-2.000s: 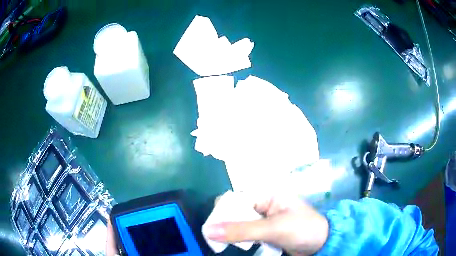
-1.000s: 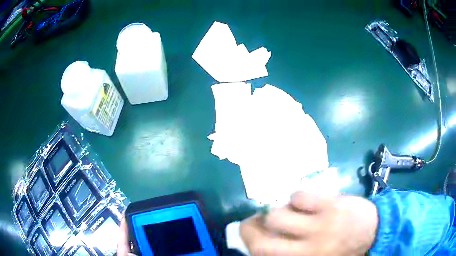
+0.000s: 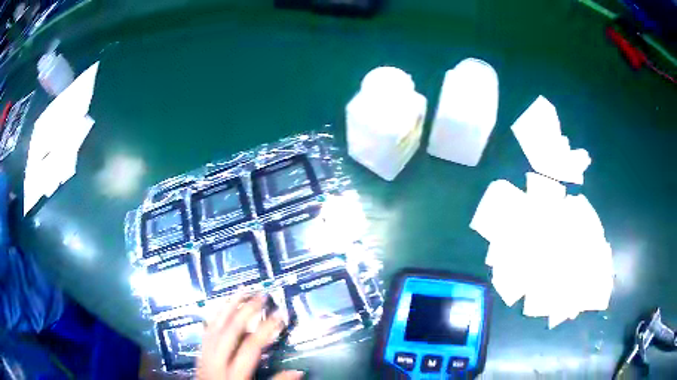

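My left hand [image 3: 241,341] is over the front row of the shiny clear lens tray [image 3: 194,303], fingertips at a dark panel edge. Glare and blur hide whether it grips a panel. The tray holds several black-framed screen lens panels [image 3: 323,303]. The handheld tester [image 3: 438,319], with blue face and dark screen, is face up right of the tray, cut off by the bottom edge. My right hand is not in view.
Two white bottles [image 3: 386,122] [image 3: 465,113] stand behind the tray. White wipes [image 3: 553,249] lie right, the air blow gun [image 3: 649,338] at lower right. More white sheets [image 3: 59,141] lie far left, above blue cloth [image 3: 30,286] and a deep blue bin [image 3: 96,341].
The view has swung left, so the tray, bottles and wipes appear farther right. My right hand and sleeve have left the picture. My left hand has moved from the tester's side to the tray.
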